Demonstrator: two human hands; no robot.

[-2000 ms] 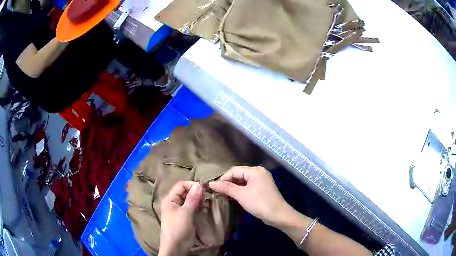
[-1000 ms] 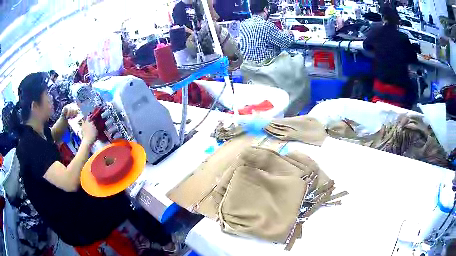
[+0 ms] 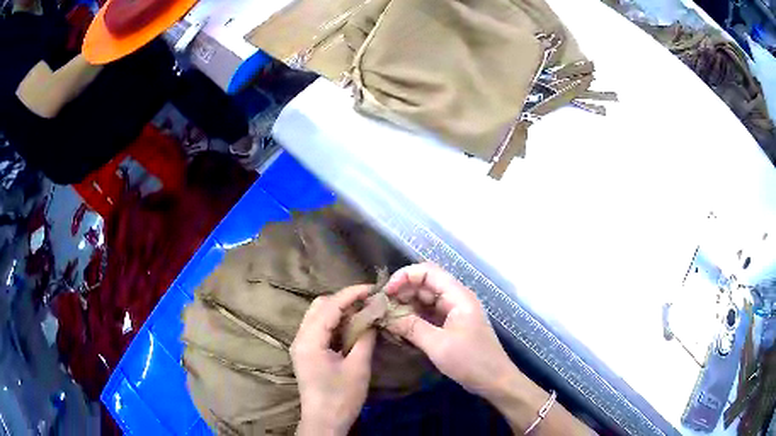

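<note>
My left hand [image 3: 333, 349] and my right hand [image 3: 442, 319] are close together above the heap, below the table edge. Both hold a small bunched khaki-brown pocket piece [image 3: 371, 318] between thumbs and fingers. A short end of it sticks up between the hands. Much of the piece is hidden by my fingers. The heap of khaki pieces [image 3: 247, 315] lies on blue plastic [image 3: 162, 341] beneath and left of my hands, with seams and folds showing. A stack of khaki pieces [image 3: 451, 68] lies on the white table at the top, zipper tails [image 3: 544, 98] fanned out on its right.
The white table [image 3: 562, 204] has a ruler strip [image 3: 493, 289] along its front edge. Machine parts [image 3: 719, 341] and brown strips [image 3: 749, 375] are at the right. More brown cloth [image 3: 715, 64] is at the upper right. A person's arm [image 3: 64, 83] and an orange disc [image 3: 128, 34] are at upper left.
The view swung up to the room a second ago, hands out of frame, and is down again. Against two seconds ago, my hands hold the bunched piece with fingers curled further around it.
</note>
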